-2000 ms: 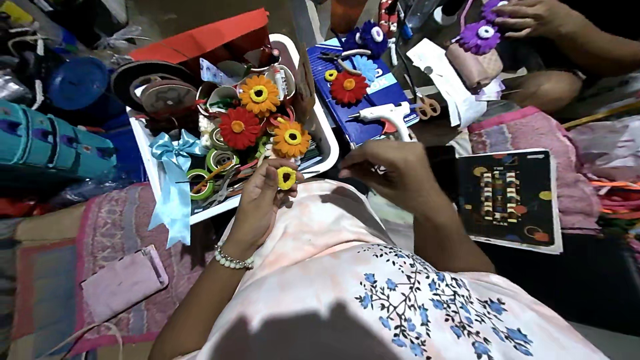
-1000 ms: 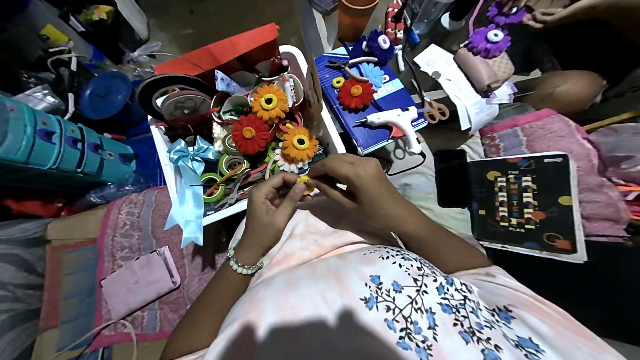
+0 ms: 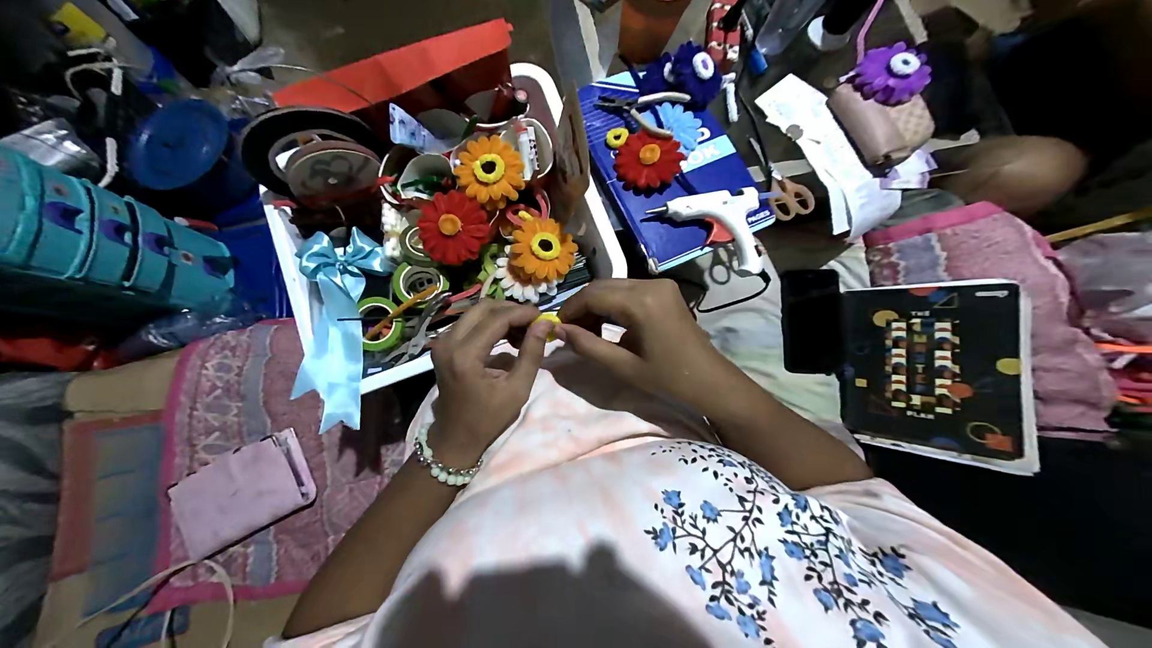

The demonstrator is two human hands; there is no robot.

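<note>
Between the fingertips of both hands is a small yellow coil [image 3: 547, 322], low in front of the white bin. My left hand [image 3: 490, 364], with a beaded bracelet at its wrist, pinches it from the left. From the right, my right hand [image 3: 634, 333] holds its other side with thumb and forefinger. Just beyond, orange flowers [image 3: 543, 249], a red flower [image 3: 454, 227] and a white flower [image 3: 522, 281] rest in the bin, their petals fuzzy. A white glue gun [image 3: 724, 211] lies on a blue notebook [image 3: 648, 232] at the right, near another red flower [image 3: 648, 162].
The white bin [image 3: 615, 256] also holds tape rolls, scissors and ribbon spools [image 3: 333, 171]. A light-blue ribbon bow [image 3: 340, 261] hangs over its edge. Orange-handled scissors [image 3: 792, 198], a phone [image 3: 810, 321] and a black-covered book [image 3: 936, 369] lie right; a pink wallet [image 3: 243, 493] lies left. Another person's limb [image 3: 1017, 175] shows upper right.
My right hand has come over from the right to meet my left hand at the yellow coil. The other person's hand by the purple flower is no longer in view.
</note>
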